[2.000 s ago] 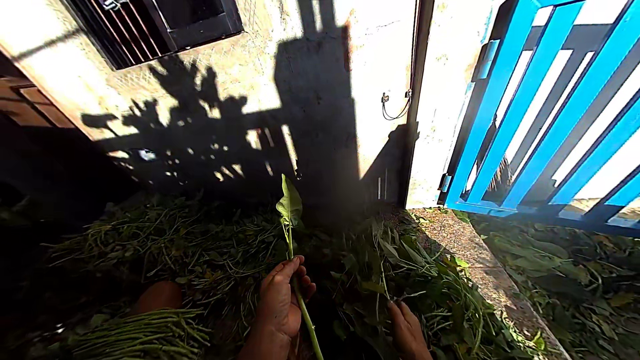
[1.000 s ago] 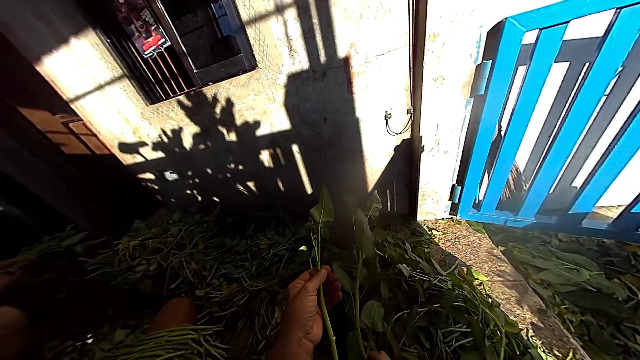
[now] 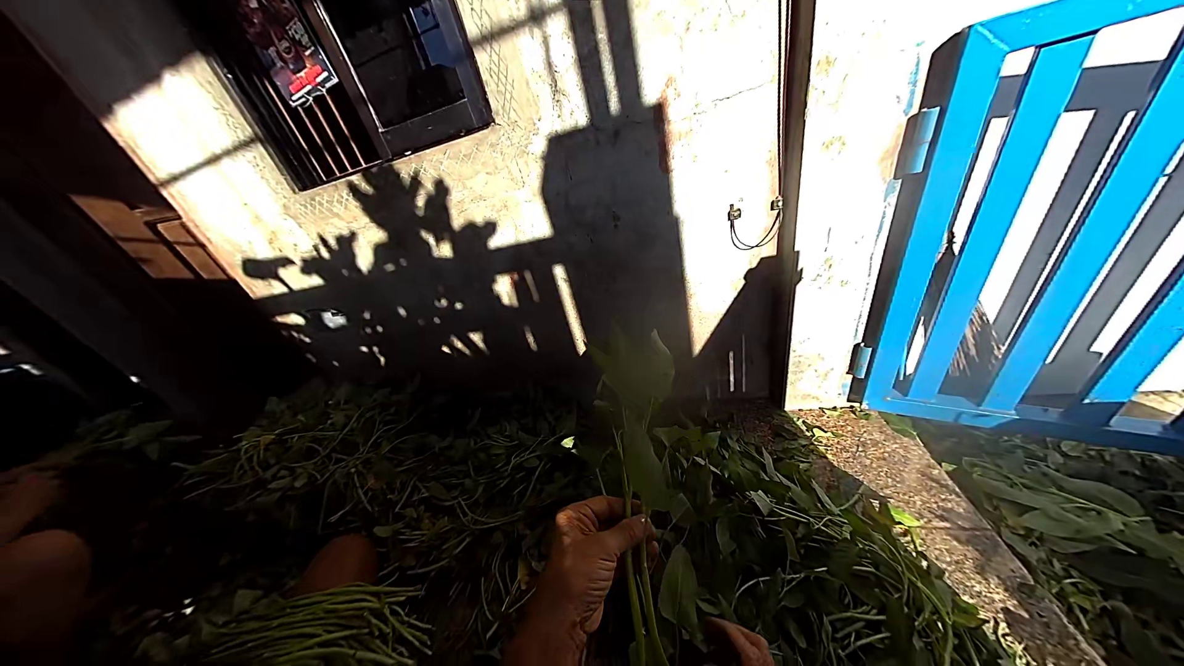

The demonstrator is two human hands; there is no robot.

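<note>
My left hand (image 3: 597, 555) is closed around the green stems of leafy cuttings (image 3: 634, 462), pinched between thumb and fingers, with broad leaves standing above the fist. Low in the view, my right hand (image 3: 735, 643) shows only in part, just right of the stems' lower ends; whether it holds anything cannot be told. Loose leafy greens (image 3: 795, 546) lie beneath and around both hands. At the lower left is a bunch of green stems (image 3: 319, 624) laid side by side.
A knee (image 3: 342, 562) shows beside the stem bunch, and more bare skin (image 3: 42, 573) at the left edge. Ahead stands a sunlit wall (image 3: 721, 120) with a window (image 3: 407, 74). A blue gate (image 3: 999, 222) is at right, above a concrete ledge (image 3: 943, 518) and more leaves (image 3: 1091, 527).
Two seconds ago my left hand held one leafy stem and my right hand was apart, over the pile at right. Now more than one stem is in my left hand, and my right hand is lower and closer.
</note>
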